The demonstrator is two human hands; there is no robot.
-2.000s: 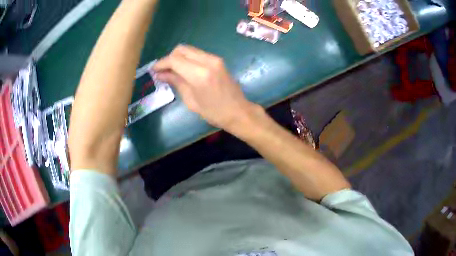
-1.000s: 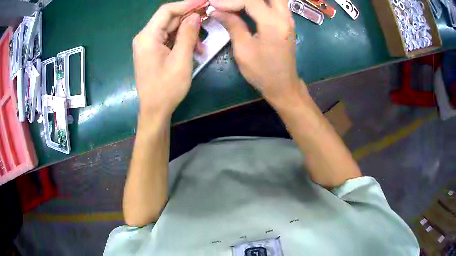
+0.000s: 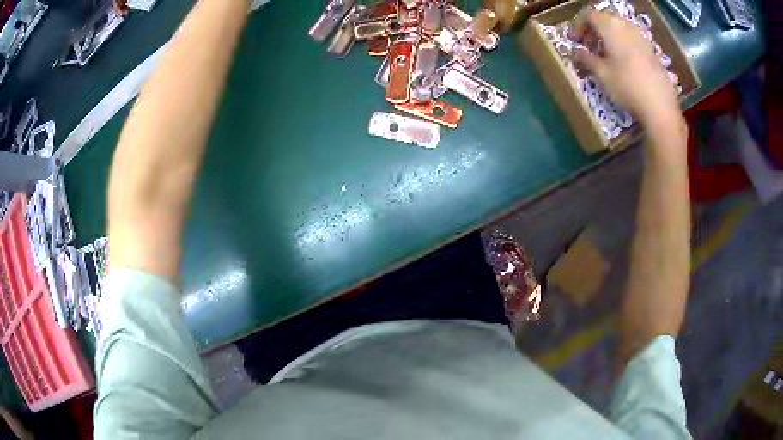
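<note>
My right hand [image 3: 614, 56] is inside the open brown parts carton [image 3: 592, 125] at the upper right, over small white round parts [image 3: 611, 110]. Its fingers are blurred and partly hidden, so I cannot tell if they hold a part. My left forearm reaches up past the top edge at the upper left, and my left hand is out of the picture. A loose pile of copper-orange and silvery-pink metallic covers [image 3: 401, 73] lies on the green bench top [image 3: 283, 163] left of the carton. A paler silvery cover [image 3: 403, 129] lies at the pile's near edge.
A pink-red compartment tray [image 3: 39, 326] is at the left edge, with white frames [image 3: 81, 284] stacked beside it. More frames lie at the upper left beyond a pale strip [image 3: 112, 103]. A shiny reddish bag [image 3: 515, 275] is below the bench edge.
My right hand has moved from the small part at upper centre to the carton. My left hand has gone up out of view. The frame they worked on is no longer visible. The view has shifted.
</note>
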